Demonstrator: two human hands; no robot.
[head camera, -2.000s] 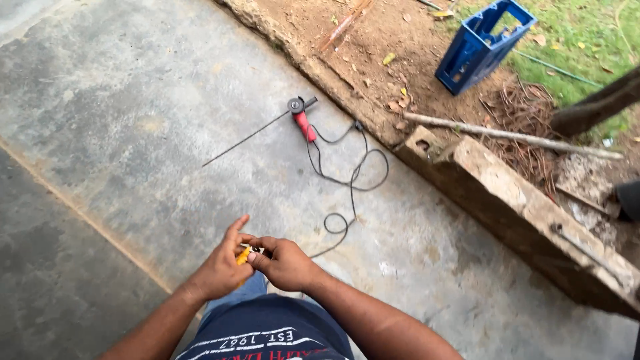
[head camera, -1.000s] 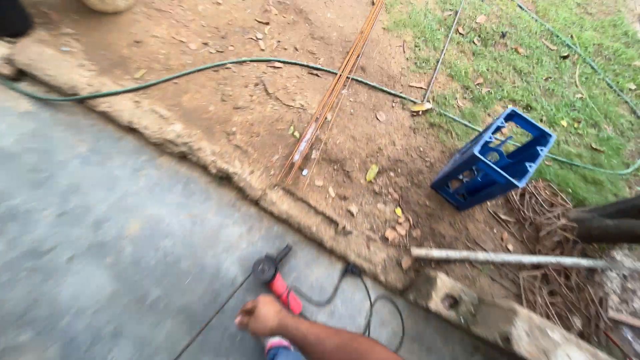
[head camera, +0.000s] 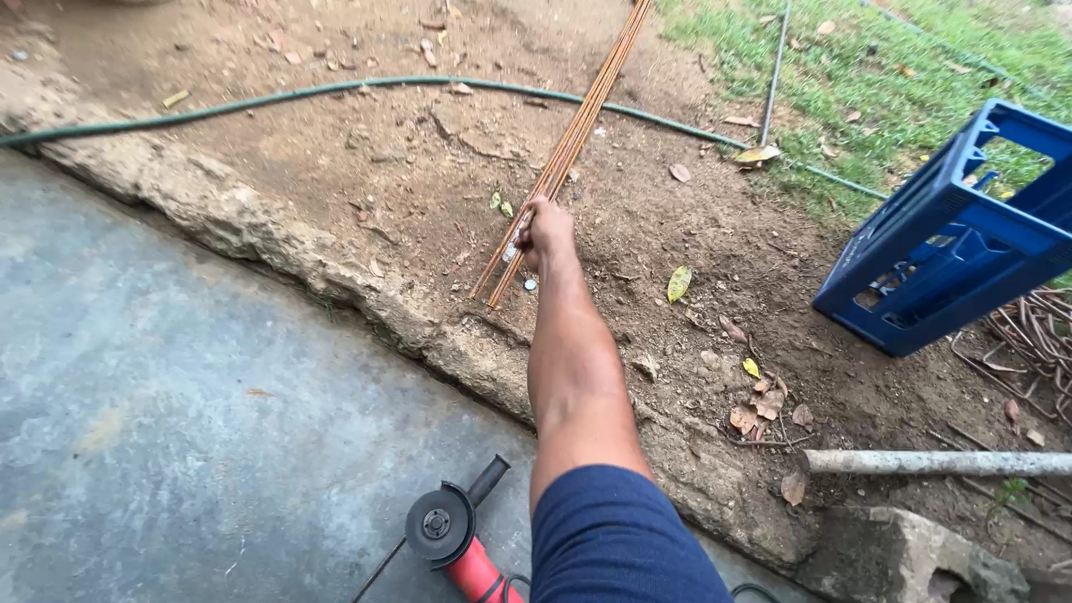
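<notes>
My right hand (head camera: 546, 233) reaches out over the dirt and grips rusty steel rods (head camera: 578, 134) near their lower ends. The bundle lies on the soil and runs up to the top edge of the view. Below my arm, on the concrete floor, rests a red angle grinder (head camera: 473, 569) with a black disc and side handle. A thin dark rod (head camera: 378, 572) runs down and left from beside the grinder's disc. My left hand is out of view.
A rough concrete edge (head camera: 276, 243) separates floor and dirt. A green hose (head camera: 469, 81) passes by the rods. At right stand a blue plastic crate (head camera: 946, 234), a pale pole (head camera: 938, 462), bent rods (head camera: 1038, 335) and a concrete block (head camera: 904, 544).
Two seconds ago both hands were together near my body with a small yellow thing. My right hand has since moved out past the grinder and taken hold of the rods. The view has shifted toward the dirt.
</notes>
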